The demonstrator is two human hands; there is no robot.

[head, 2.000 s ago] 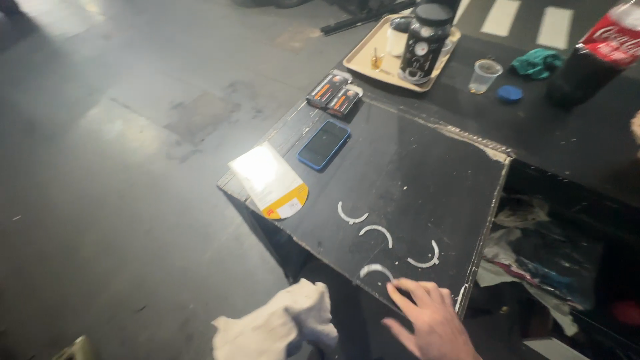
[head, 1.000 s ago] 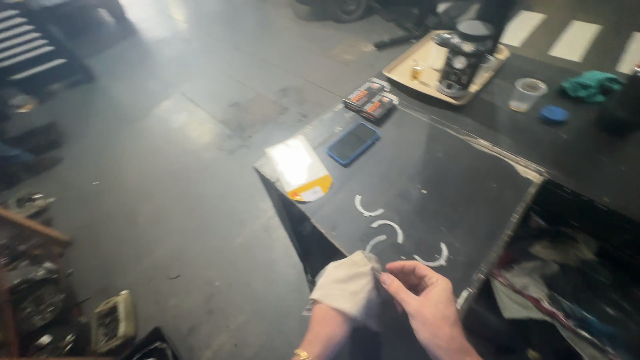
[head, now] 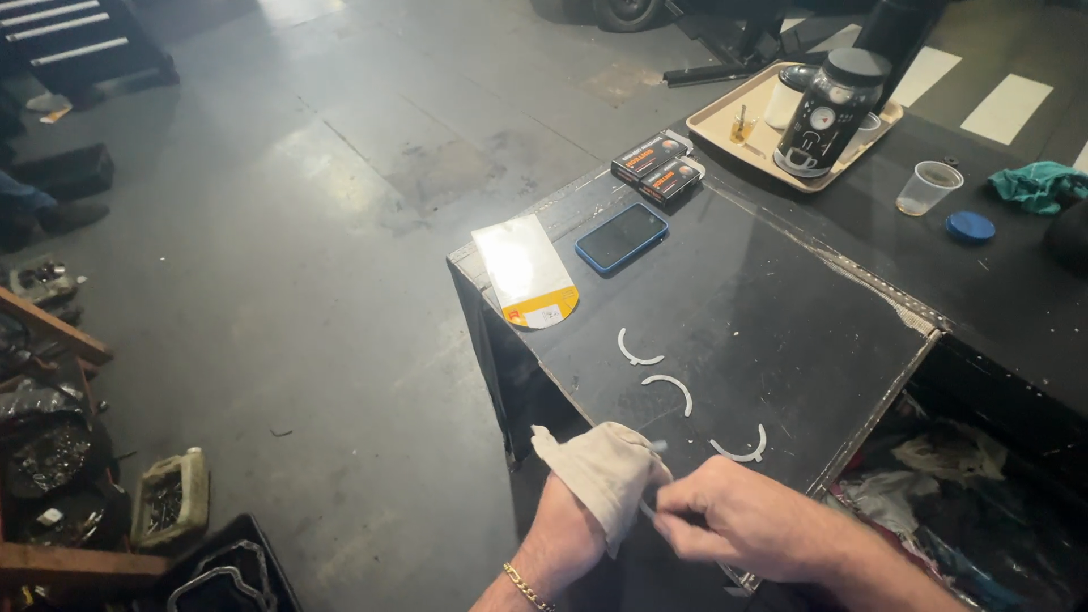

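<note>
A beige cloth (head: 602, 472) drapes over my left hand (head: 574, 527), which grips it near the front edge of the black bench (head: 765, 340). Close on its right, my right hand (head: 722, 514) pinches a thin, curved metal piece (head: 648, 508), partly hidden by the fingers and cloth. Three half-ring thrust washers lie on the bench beyond my hands: one (head: 636, 350) farthest away, one (head: 671, 393) in the middle, and one (head: 748, 446) just above my right hand.
A blue-cased phone (head: 622, 238), a white and yellow packet (head: 527, 272) and small boxes (head: 659, 166) lie farther back. Behind them are a tray (head: 748, 157) with a jar (head: 833, 115), a plastic cup (head: 928, 189), a blue cap (head: 970, 227) and a green cloth (head: 1037, 187). Engine parts stand at lower left.
My left hand with the cloth has come up beside my right hand. My right hand has taken up the nearest half-ring, which lay on the bench two seconds ago. The view has swung left.
</note>
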